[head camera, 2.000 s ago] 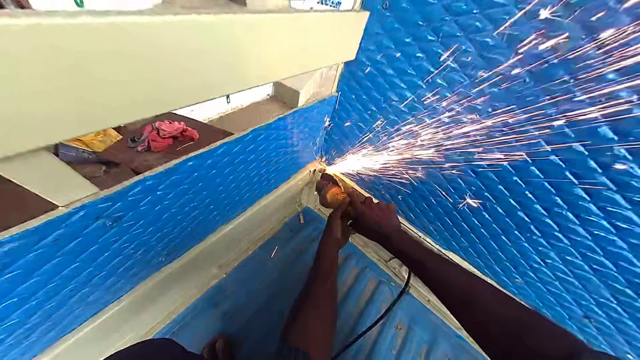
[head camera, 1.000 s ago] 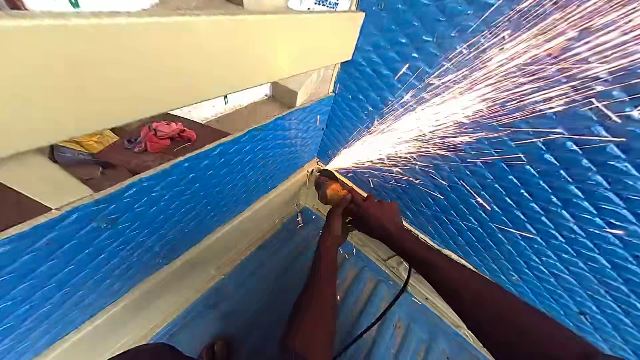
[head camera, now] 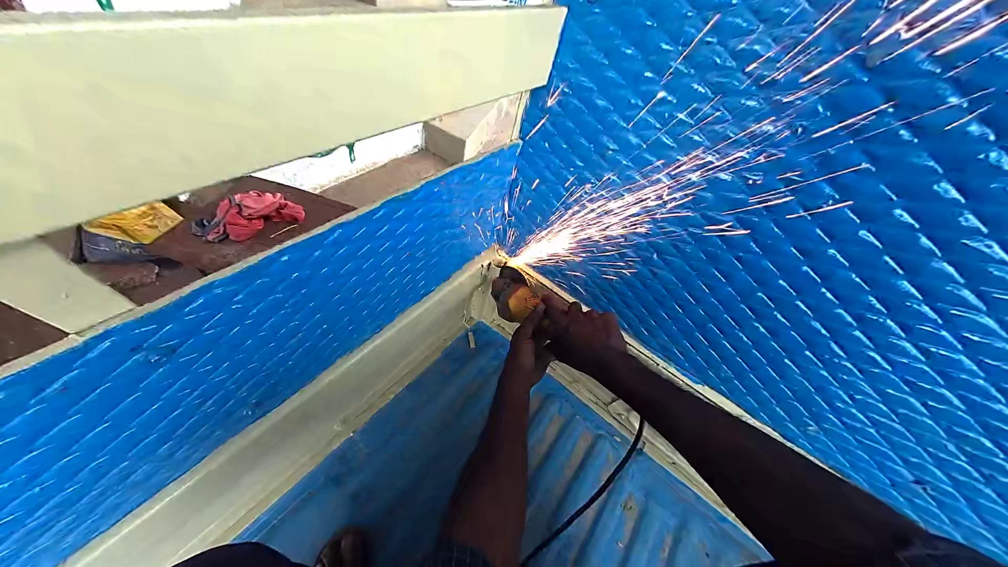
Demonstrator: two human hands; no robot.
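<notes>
An angle grinder with an orange body point(head camera: 520, 301) is held in both my hands at the corner where two blue textured metal panels meet. My left hand point(head camera: 529, 346) grips it from below and the left. Around its body on the right is my right hand point(head camera: 584, 331). The grinder's disc end touches or nearly touches the cream frame at the corner; the exact contact is hidden by glare. Bright sparks point(head camera: 563, 240) fly up and right across the right-hand blue panel point(head camera: 787, 260). A black power cord point(head camera: 602, 488) runs down from beneath my right forearm.
Cream metal beams point(head camera: 260, 465) border a blue corrugated floor point(head camera: 598, 472), with a foot at the bottom. A wide cream rail point(head camera: 268, 110) crosses the upper left. Beyond the left blue panel point(head camera: 315, 315) lie a red cloth point(head camera: 250, 214) and a yellow and grey bag point(head camera: 130, 228).
The spark stream is thinner and shorter than one second ago. Both my hands stay on the grinder at the corner, with little plain movement.
</notes>
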